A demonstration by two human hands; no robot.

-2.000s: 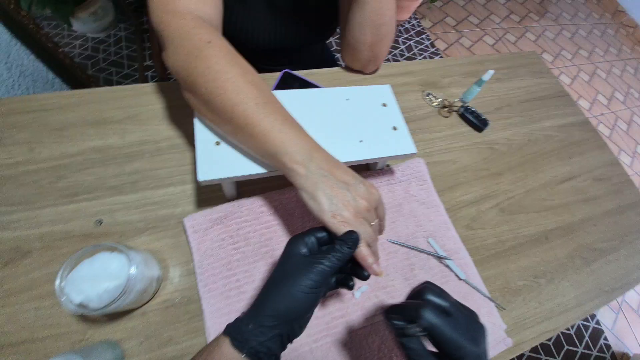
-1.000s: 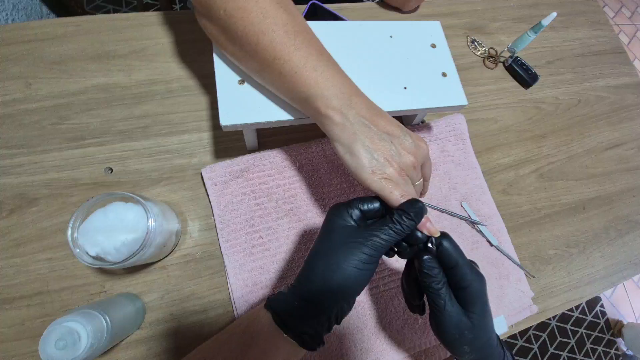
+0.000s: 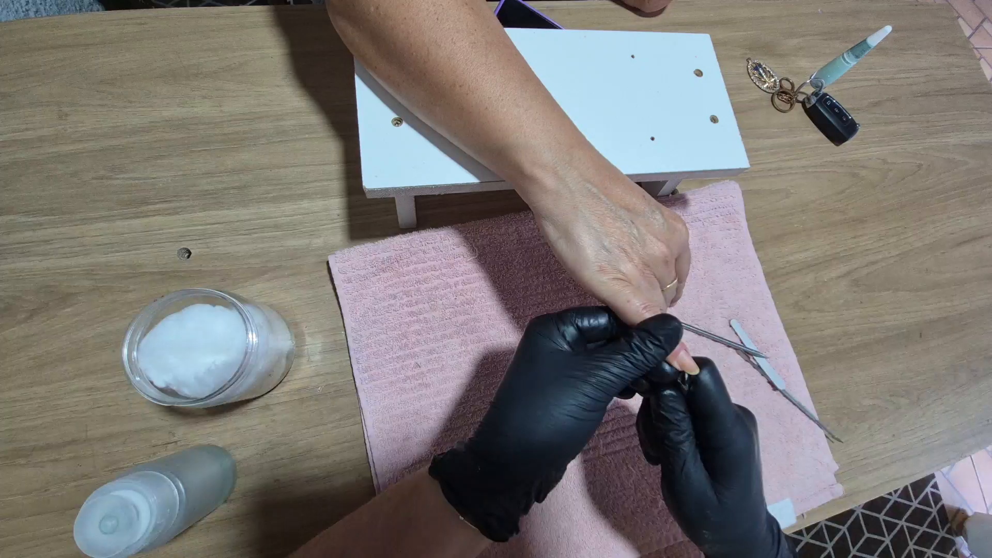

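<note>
Another person's hand (image 3: 620, 240), wearing a ring, reaches across a white stand over a pink towel (image 3: 418, 333). My left hand (image 3: 566, 380), in a black glove, grips one finger of it between thumb and fingers. Close by on the right, my black-gloved right hand (image 3: 697, 442) pinches a small metal tool (image 3: 683, 380) at that finger's nail; its kind is hidden by my fingers. Right of both hands, a slim metal manicure tool (image 3: 798, 407) and a pale nail file (image 3: 756, 353) lie crossed on the towel, with another metal shaft (image 3: 721, 339) beside them.
The white stand (image 3: 604, 101) is behind the towel, a phone (image 3: 527, 15) beyond it. At left are a clear jar of cotton (image 3: 267, 349) and a translucent bottle (image 3: 186, 484). Back right lie a car key fob (image 3: 831, 118), a keyring charm (image 3: 763, 76) and a small capped tube (image 3: 849, 60).
My right hand, apart from the held finger two seconds ago, has moved up to its nail. My left hand keeps its hold. The view has shifted noticeably.
</note>
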